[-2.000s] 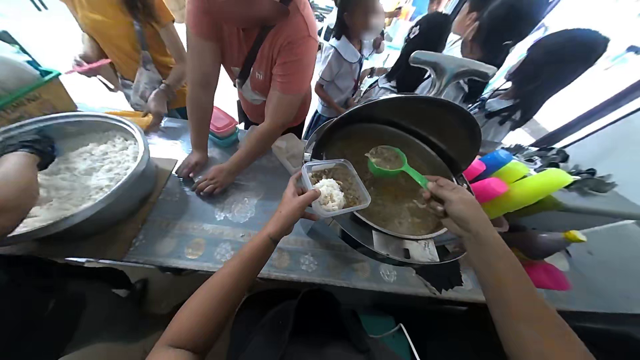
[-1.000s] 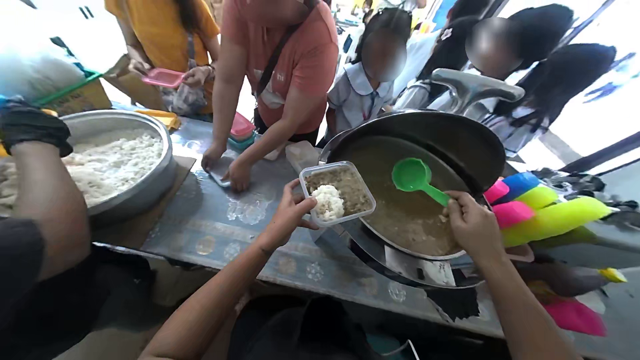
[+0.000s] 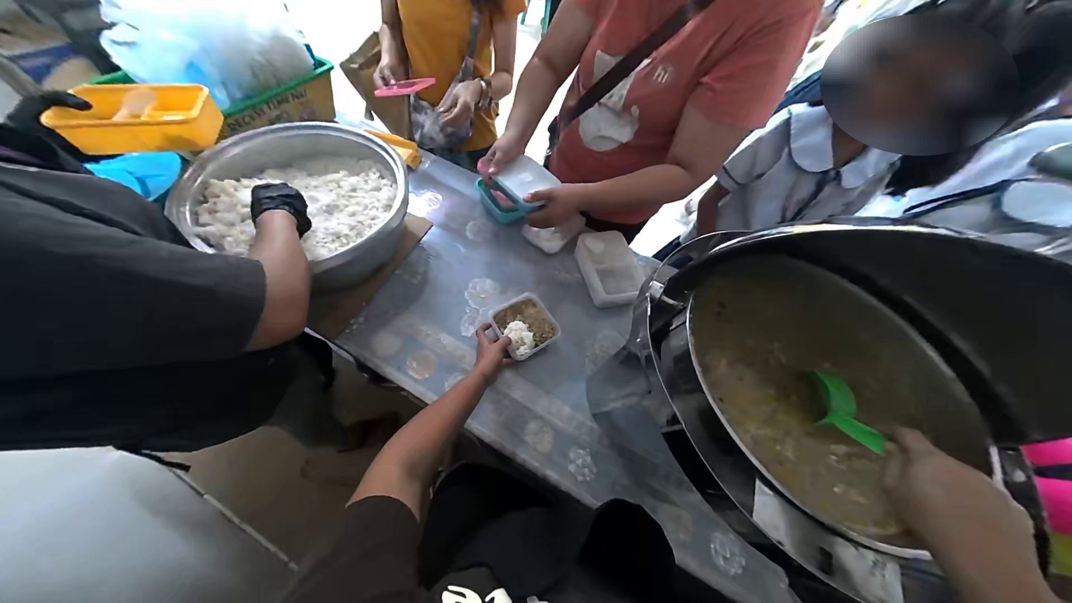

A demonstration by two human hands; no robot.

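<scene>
My left hand point(image 3: 492, 350) has its fingers on the near left corner of a clear plastic container point(image 3: 548, 336), low at the tabletop. White rice point(image 3: 519, 337) and a brown, soupy food fill the container. At the right, my right hand point(image 3: 942, 481) grips the handle of a green plastic ladle point(image 3: 840, 406). The ladle's bowl is partly sunk in the brown soup point(image 3: 754, 360) inside a large metal pot point(image 3: 699, 360).
A co-worker's black-gloved hand point(image 3: 280, 205) is in a metal basin point(image 3: 392, 222) of rice at left. Opposite, a person holds a teal container point(image 3: 502, 205). White containers point(image 3: 610, 266) stand on the patterned tablecloth point(image 3: 536, 402). A yellow container point(image 3: 138, 126) is held at far left.
My left hand has moved the container from beside the pot's rim leftward over the table. The ladle has dipped into the soup. The gloved hand has gone into the rice. The view has swung left.
</scene>
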